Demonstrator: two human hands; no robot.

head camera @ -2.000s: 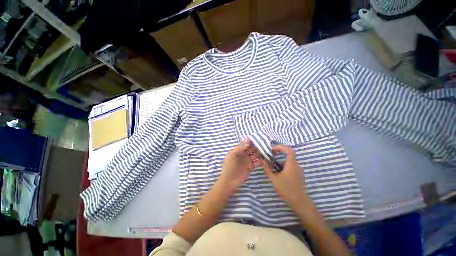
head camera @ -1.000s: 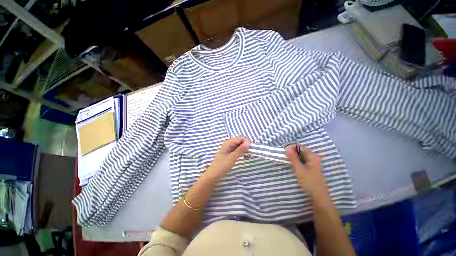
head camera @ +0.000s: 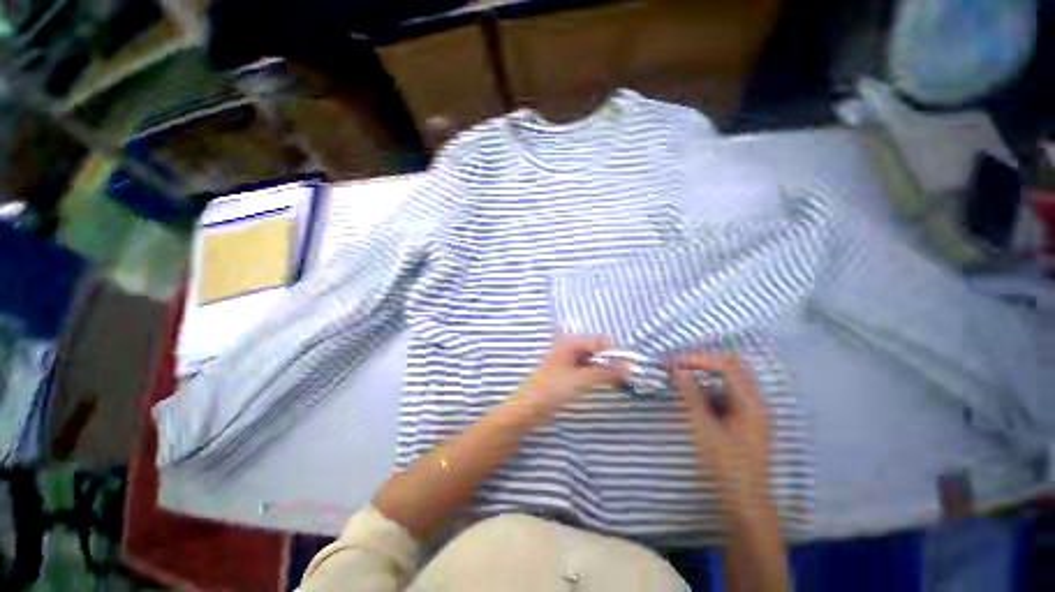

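Note:
A white striped long-sleeve top (head camera: 555, 243) lies spread on the table, blurred. One sleeve is folded across the body, and its cuff (head camera: 636, 370) is between my hands. My left hand (head camera: 563, 372) pinches the cuff from the left. My right hand (head camera: 723, 405) is at the cuff's right end, with small dark snips (head camera: 715, 397) partly hidden in its fingers. Blur hides whether the right fingertips also grip the fabric.
The pale table (head camera: 891, 428) carries papers with a yellow-tan card (head camera: 246, 259) at left. A dark phone (head camera: 991, 199) lies on stacked pads at right, near a blurred round fan (head camera: 963, 46). Cartons (head camera: 625, 69) stand behind the far edge.
The cuff was stretched flat between my hands and now looks bunched, with my hands closer together. The whole view has shifted and blurred.

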